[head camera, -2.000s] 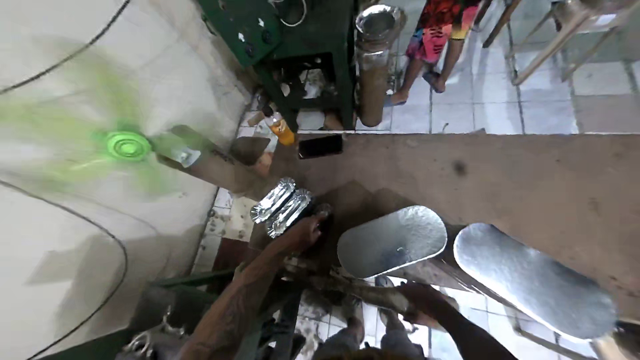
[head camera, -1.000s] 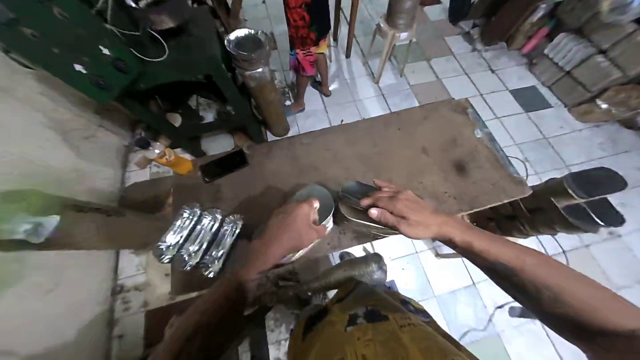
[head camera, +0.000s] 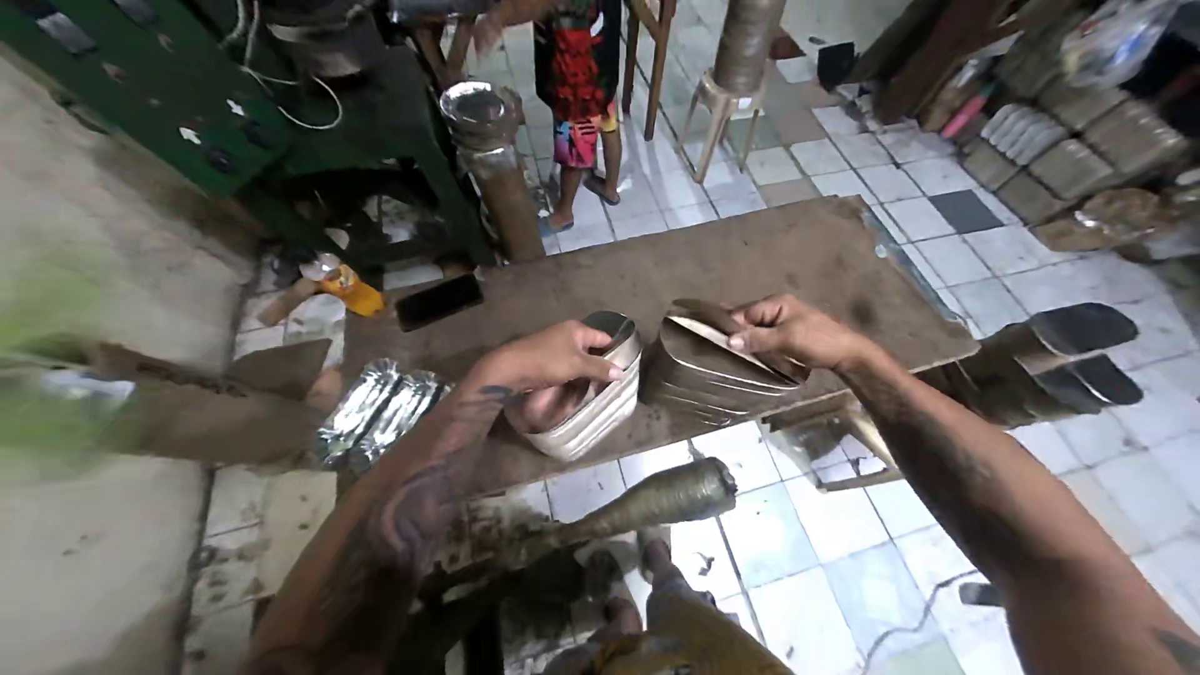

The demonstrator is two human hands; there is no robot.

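My left hand [head camera: 553, 361] has its thumb and fingers on the rim of an oval stack of nested foil trays [head camera: 592, 417] on the brown wooden table [head camera: 731, 248]. My right hand [head camera: 783, 333] pinches the edge of the top piece of a second stack of oval, board-like sheets [head camera: 703, 370] just to the right; that piece is raised, with a pale gap under it. Left of my left forearm lie crumpled silvery foil packs [head camera: 380, 408], partly hidden by the arm.
A black phone [head camera: 439, 302] and an orange bottle [head camera: 352, 289] are at the table's left. Behind stand a green machine [head camera: 141, 94], a tall wrapped stack [head camera: 506, 192] and a person [head camera: 581, 103]. A tape-wrapped roll [head camera: 656, 497] sits below the near edge; more oval stacks [head camera: 1041, 366] stand right.
The view has swung widely since two seconds ago. Since one second ago, my right hand has raised the edge of the top oval piece, which lay lower on its stack.
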